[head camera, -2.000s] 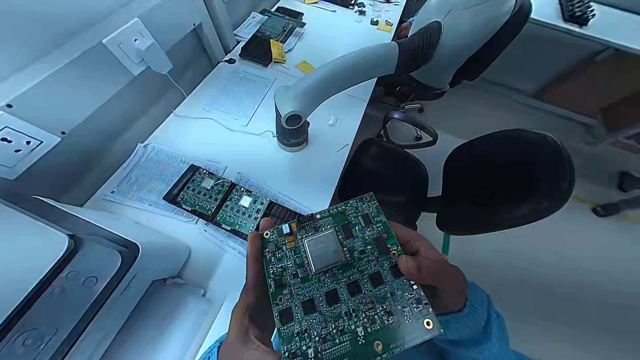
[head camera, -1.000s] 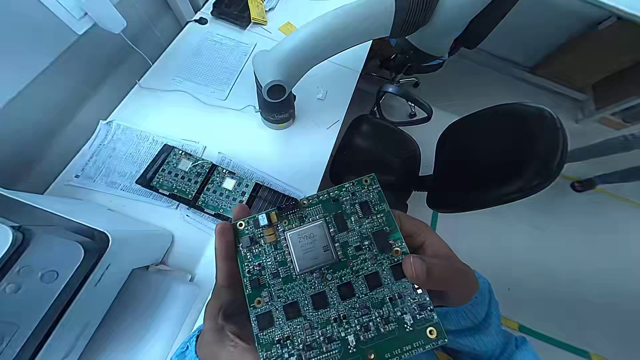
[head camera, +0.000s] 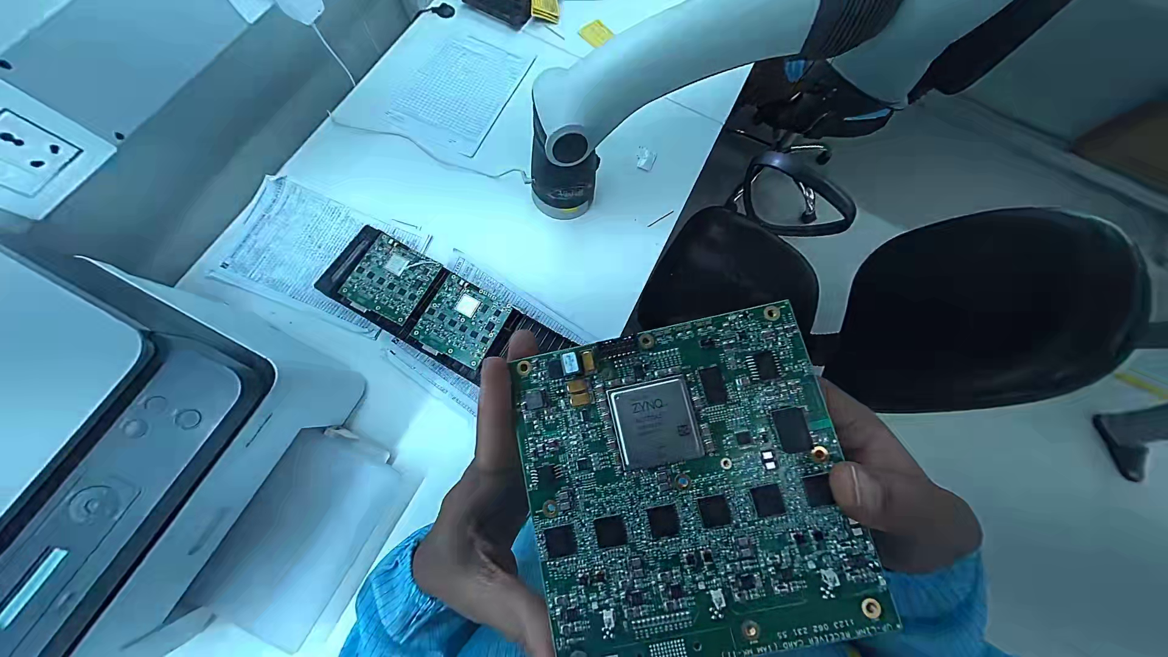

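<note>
A green printed circuit board (head camera: pixel 703 557) with a large silver chip and rows of black chips is held in both hands, its component side facing up toward me. My left hand (head camera: pixel 484 511) supports its left edge, fingers upright beside the corner. My right hand (head camera: pixel 894 484) grips the right edge, the thumb resting on the face of the board. Beyond, on the white table, two smaller green circuit boards (head camera: pixel 388 278) (head camera: pixel 461 319) lie in a black tray (head camera: pixel 342 260), over printed sheets (head camera: pixel 292 237). The fingers under the large board are hidden.
A white printer (head camera: pixel 301 392) stands at the left. A white lamp-like arm (head camera: pixel 675 64) with a dark round base rises from the table (head camera: pixel 630 246), a thin cable near it. Black chairs (head camera: pixel 995 310) are at the right; part of a person's leg and shoe (head camera: pixel 1127 438) shows at the far right.
Both hands still hold the large board, which has turned slightly between them. The view has shifted somewhat, so less of the table's far end shows.
</note>
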